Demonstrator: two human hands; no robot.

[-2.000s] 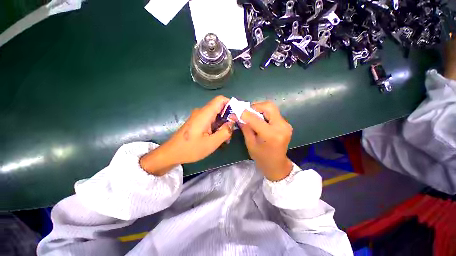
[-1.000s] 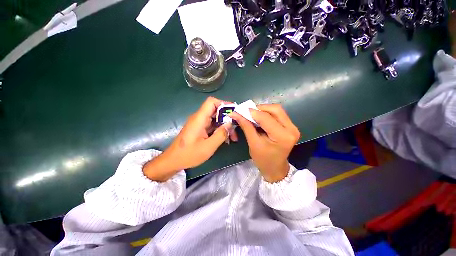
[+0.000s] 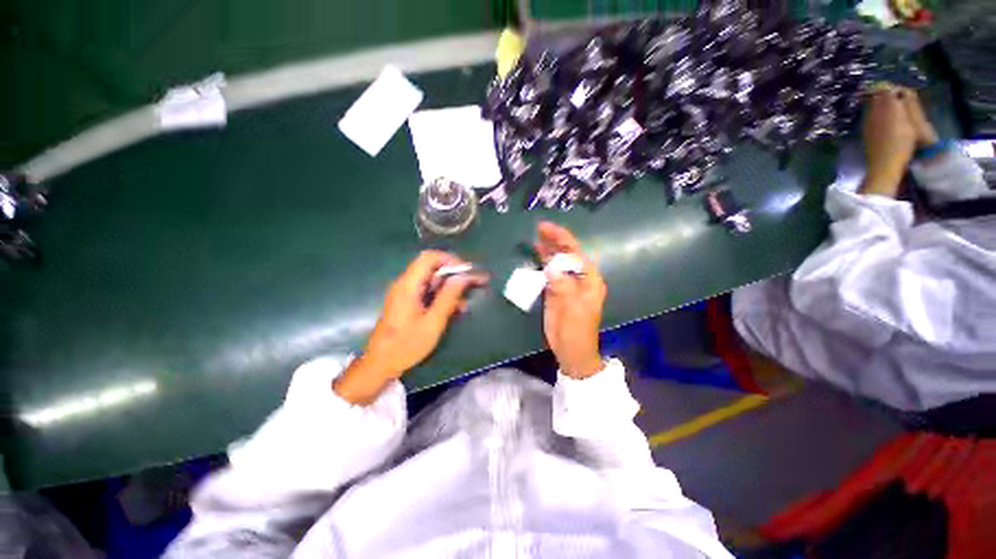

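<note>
My left hand (image 3: 417,317) holds a small dark unit (image 3: 453,275) with a pale rim between thumb and fingers; the fingers hide much of it. My right hand (image 3: 572,311) is a short way to the right, blurred, with a white wipe (image 3: 562,265) held in its fingers. A white square piece (image 3: 525,288) shows at the left edge of my right hand; I cannot tell whether it is part of the same wipe. The hands are apart, above the dark-green table (image 3: 273,240).
A glass bottle with a metallic top (image 3: 446,207) stands beyond my hands, by two white sheets (image 3: 380,109). A large clip pile (image 3: 666,98) lies upper right, a clamped unit (image 3: 726,211) below it. A crumpled wipe (image 3: 192,106) lies upper left. Another person's hands (image 3: 893,133) are at right.
My hands have moved apart; the unit stays in my left hand and the wipe in my right. The view has shifted, showing more of the table's far side and another person's hands.
</note>
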